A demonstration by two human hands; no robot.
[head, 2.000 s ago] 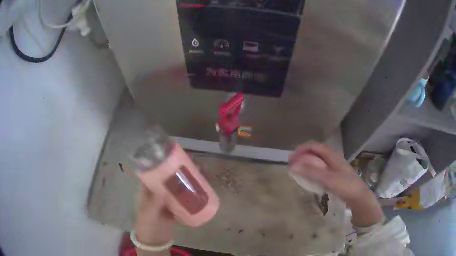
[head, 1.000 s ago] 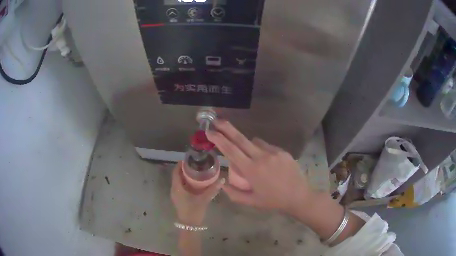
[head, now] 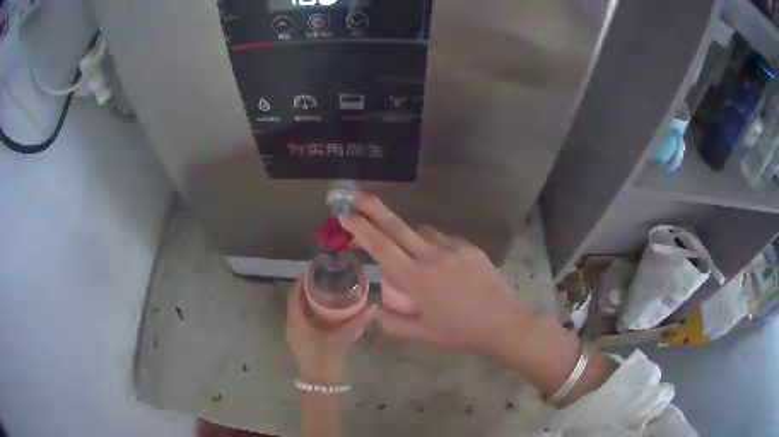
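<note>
My left hand (head: 322, 341) is closed around the water bottle (head: 336, 294), a clear glass bottle with a pink sleeve. The bottle is upright, with its open mouth under the dispenser tap (head: 342, 201). My right hand (head: 444, 286) has its fingertips on the tap at its red lever (head: 332, 235), which points down towards the bottle mouth. A pink round thing, apparently the bottle cap (head: 400, 300), shows under my right fingers, held against the palm. The tap sits on the front of the steel water dispenser (head: 487, 111). The water level in the bottle is hard to tell.
The dispenser's black panel (head: 333, 102) has lit digits at its top. A stained pale ledge (head: 222, 358) lies below. Grey shelving (head: 589, 162) stands at right with a light blue mug (head: 672, 145), a dark blue bottle and a white bag (head: 664, 277). Cables hang at left.
From two seconds ago, the bottle has moved from the left to under the tap, and my right hand has come from the right onto the lever, now turned down. Little differs from one second ago.
</note>
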